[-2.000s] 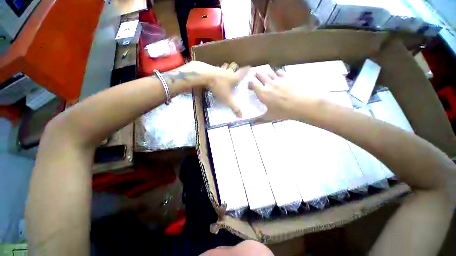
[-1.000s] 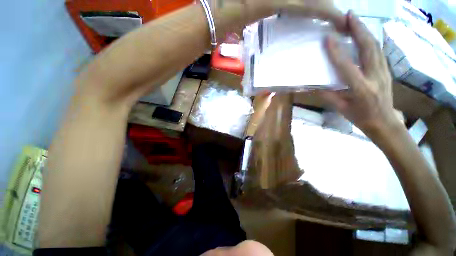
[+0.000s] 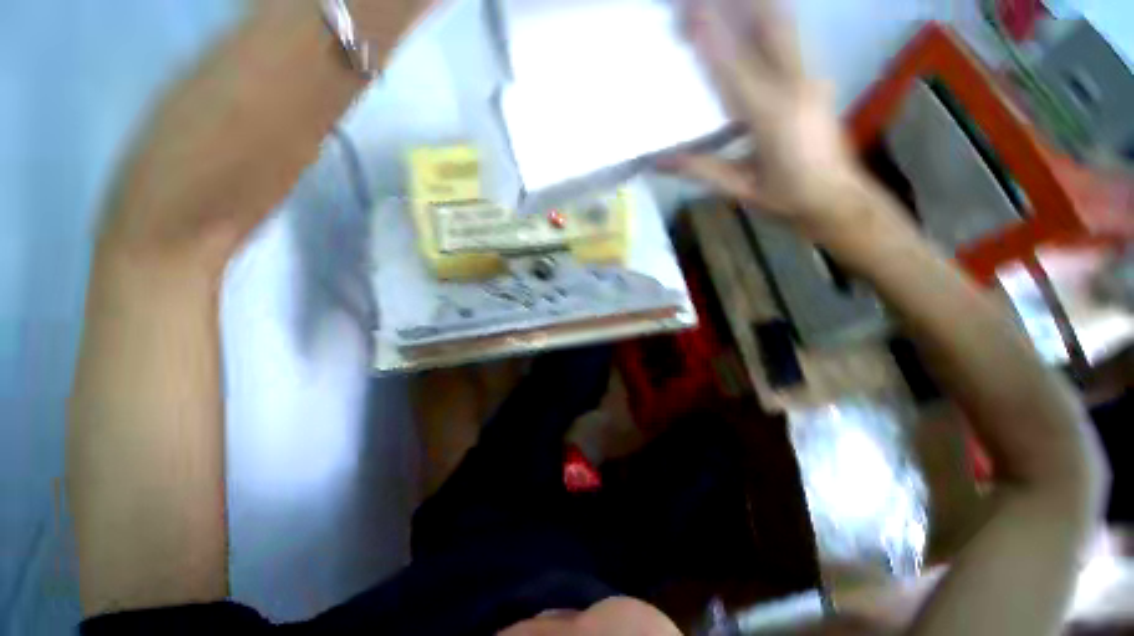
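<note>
A group of white product boxes (image 3: 609, 93), blurred, is held up at the top centre, above and partly in front of the heat sealer. My right hand (image 3: 777, 131) grips its right side. My left hand is cut off by the top edge; only the left forearm (image 3: 236, 137) and a wrist bracelet show. The cream-yellow heat sealer (image 3: 448, 230) with a red lit switch stands on a white board (image 3: 404, 354). Its grey plate with dark doodles (image 3: 547, 292) faces me.
An open carton of clear crumpled film (image 3: 858, 485) is at the lower right, beside a wooden bench (image 3: 746, 304) with dark objects. An orange-framed machine (image 3: 926, 75) stands at the upper right. A red stool (image 3: 659, 373) is below the bench. A pale wall is on the left.
The view has swung left from the large brown carton to the heat sealer. The white boxes, lifted out of that carton area, have moved with my hands to above the sealer.
</note>
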